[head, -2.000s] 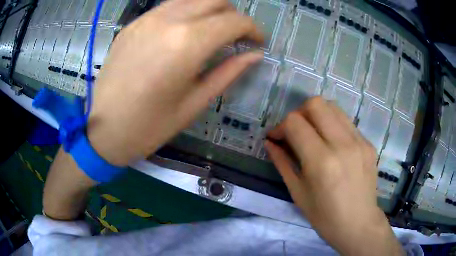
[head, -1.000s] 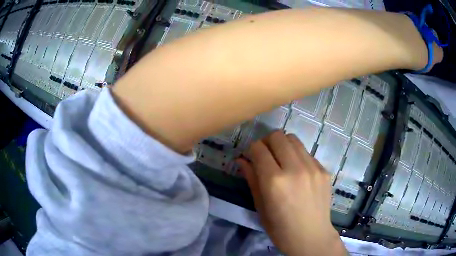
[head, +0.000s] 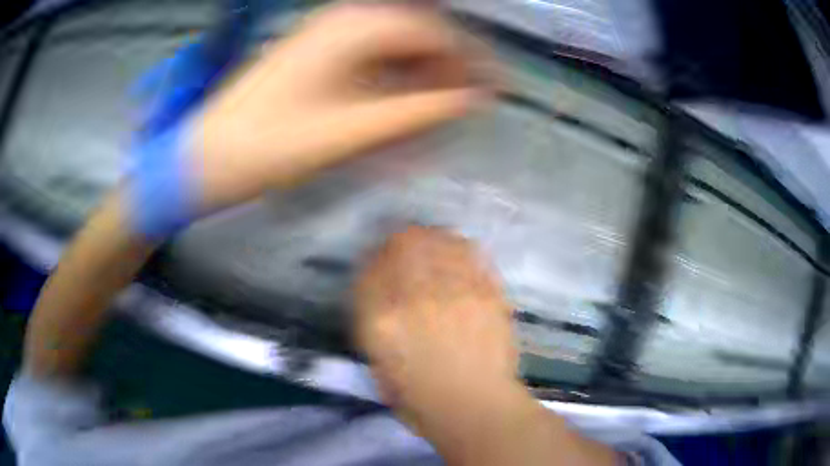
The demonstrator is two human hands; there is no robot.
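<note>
The frame is strongly blurred. A pale panelized circuit board [head: 564,218] lies in a dark-framed carrier, with dark rows of parts along its edges. My left hand [head: 337,100], with a blue wrist strap [head: 164,182], is above the panel's upper left part, thumb and fingers stretched to the right. Whether it holds something cannot be told. My right hand [head: 437,309] is over the panel's lower part, back of the hand up. Its fingertips are blurred and mostly hidden, so what they hold cannot be told.
A dark carrier frame edge [head: 651,246] separates this panel from another panel [head: 746,273] on the right. A further panel [head: 91,100] lies at the left. The whitish conveyor rail [head: 218,341] runs along the near side, with dark green floor [head: 209,382] below it.
My left arm, stretched across to the upper right a second ago, is back with the hand over the panel's upper left. My right hand appears further left. The view has become blurred.
</note>
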